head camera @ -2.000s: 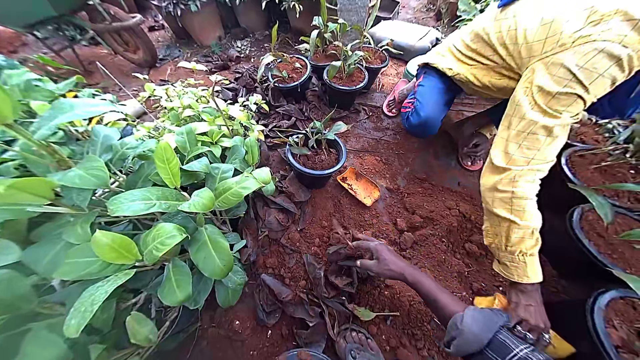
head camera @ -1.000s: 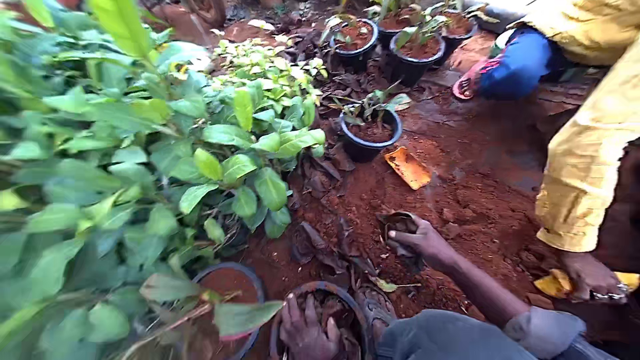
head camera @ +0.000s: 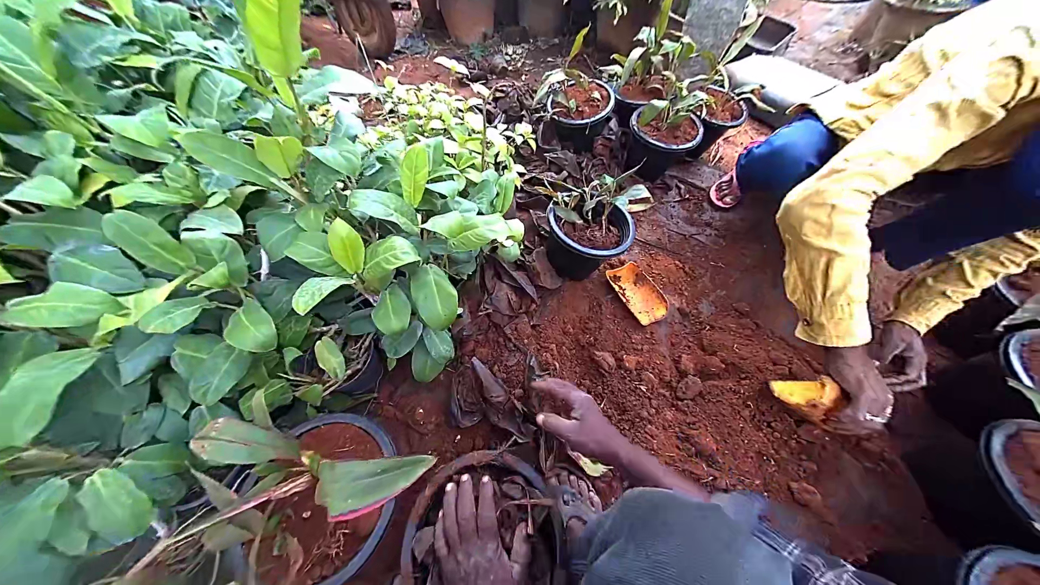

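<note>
My left hand point(head camera: 475, 532) lies palm down, fingers spread, on dry leaves inside a round plastic pot point(head camera: 418, 520) at the bottom centre. To its upper right my right hand point(head camera: 573, 418) is over dry brown leaves point(head camera: 496, 398) on the red soil, its fingers curled and apart; whether it holds a leaf cannot be told. A potted plant in red soil point(head camera: 341, 443) stands left of my left hand. Beyond my right hand, an orange scoop point(head camera: 638, 292) lies on the soil beside a small black pot with a plant point(head camera: 589, 236).
At the right a co-worker in a yellow shirt point(head camera: 837, 244) crouches, holding a yellow scoop point(head camera: 808, 396) low over the soil. Dense leafy plants point(head camera: 244, 244) fill the left. Several potted plants point(head camera: 666, 138) stand at the back, and more pots point(head camera: 1016, 455) line the right edge.
My right hand held dry leaves a second ago and is now lower, by the leaves on the ground. My left hand, not in view two seconds ago, stays in the pot. The co-worker's second hand has come into view.
</note>
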